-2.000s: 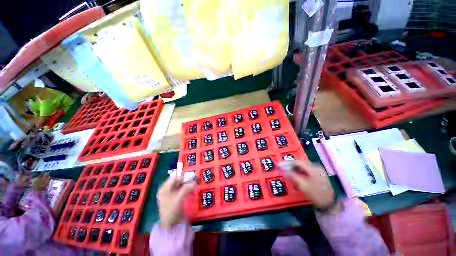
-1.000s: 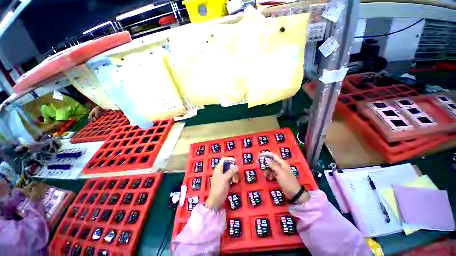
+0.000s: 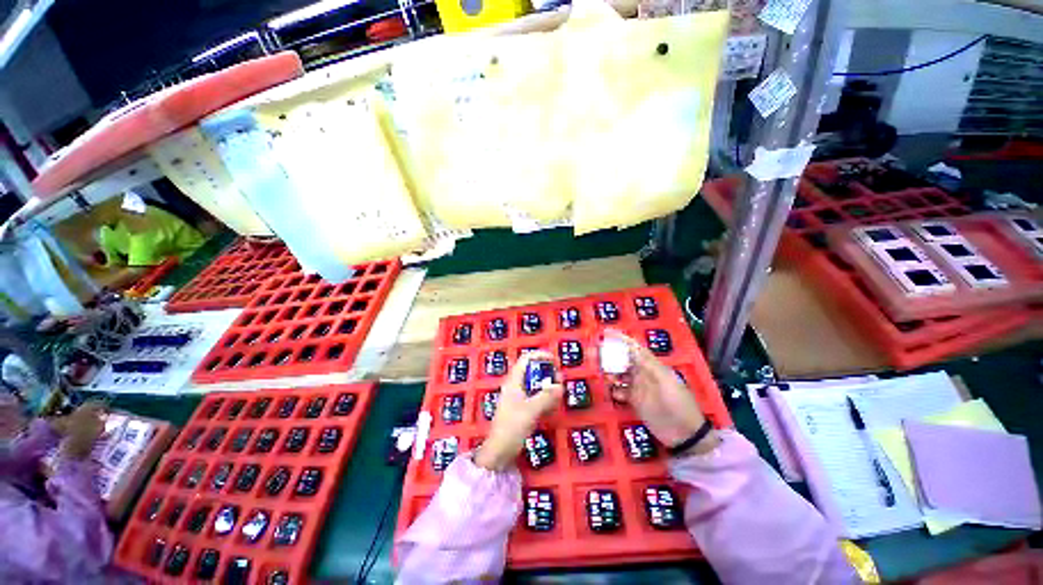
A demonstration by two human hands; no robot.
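Observation:
A red compartment tray (image 3: 566,425) lies directly in front of me, with small black smartwatch units in its pockets. My left hand (image 3: 523,402) is above the tray's middle and holds a dark smartwatch unit (image 3: 539,373) between thumb and fingers. My right hand (image 3: 654,392) is just to its right, above the tray, and holds another smartwatch unit (image 3: 615,353), whose face shows bright white. A black band is on my right wrist. The pockets under my hands are partly hidden.
Neighbouring red trays (image 3: 254,453) lie to the left, beside another person's pink sleeve (image 3: 71,503). Yellow sheets (image 3: 515,126) hang above the bench. A metal post (image 3: 764,217) stands behind right. Record sheets (image 3: 818,457) with a pen (image 3: 872,451) and stacked red trays (image 3: 915,338) are on the right.
Both hands have moved from the tray's front corners to above its middle. In the last second, the unit in my right hand has turned from dark to bright white.

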